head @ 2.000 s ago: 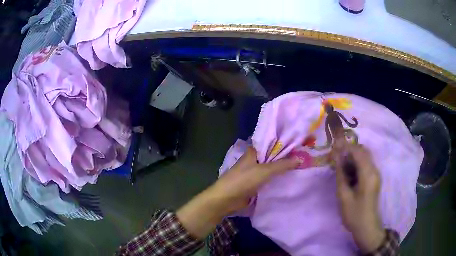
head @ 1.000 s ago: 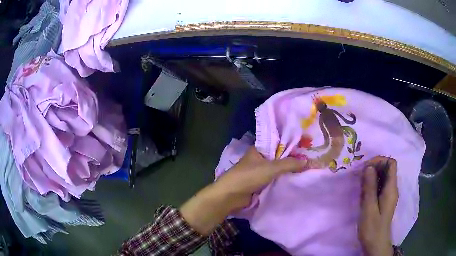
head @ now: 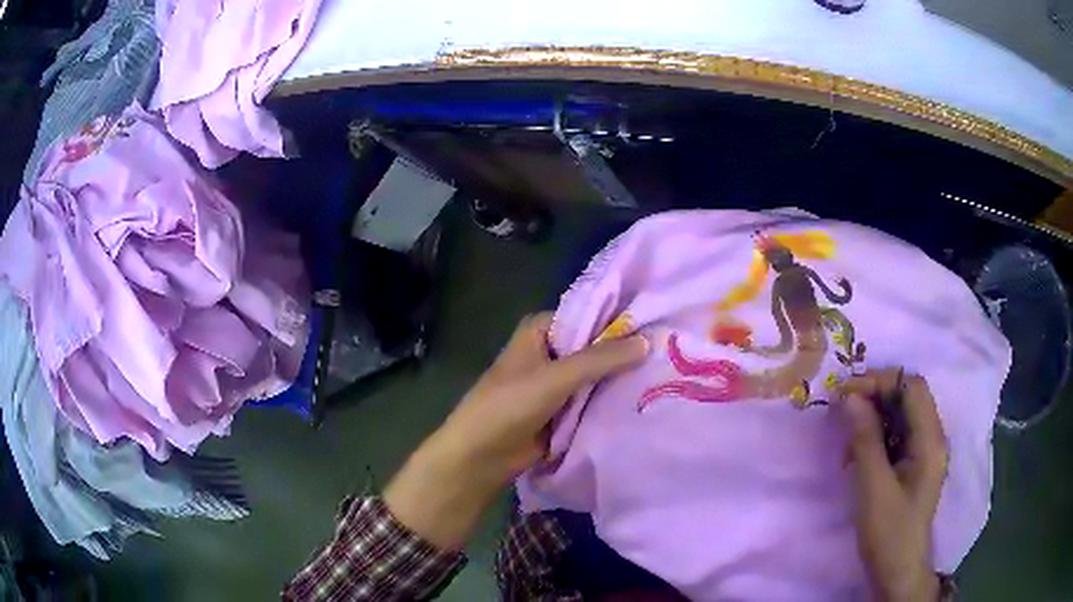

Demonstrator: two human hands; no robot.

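A pink garment (head: 730, 494) lies spread over my lap below the table edge. Its motif (head: 800, 329) shows a brown figure with yellow, red and pink parts and a small leafy sprig. My left hand (head: 518, 400) grips the gathered left side of the garment, thumb on top near the pink part. My right hand (head: 897, 470) is at the motif's lower right, fingertips by the sprig. It holds a small dark tool (head: 897, 417), which looks like thread snips, mostly hidden in the palm. No needle can be made out.
A white table (head: 659, 29) curves across the top, with a yellow measuring tape (head: 612, 57) along its edge. A pink garment pile (head: 153, 282) lies at left over grey striped cloth (head: 82, 470). A clear round tub (head: 1024, 335) stands at right. A thread hangs from the table edge.
My left hand has moved left from the pink part, leaving more of it uncovered, and holds the garment's side. My right hand has moved from the motif's middle to its lower right.
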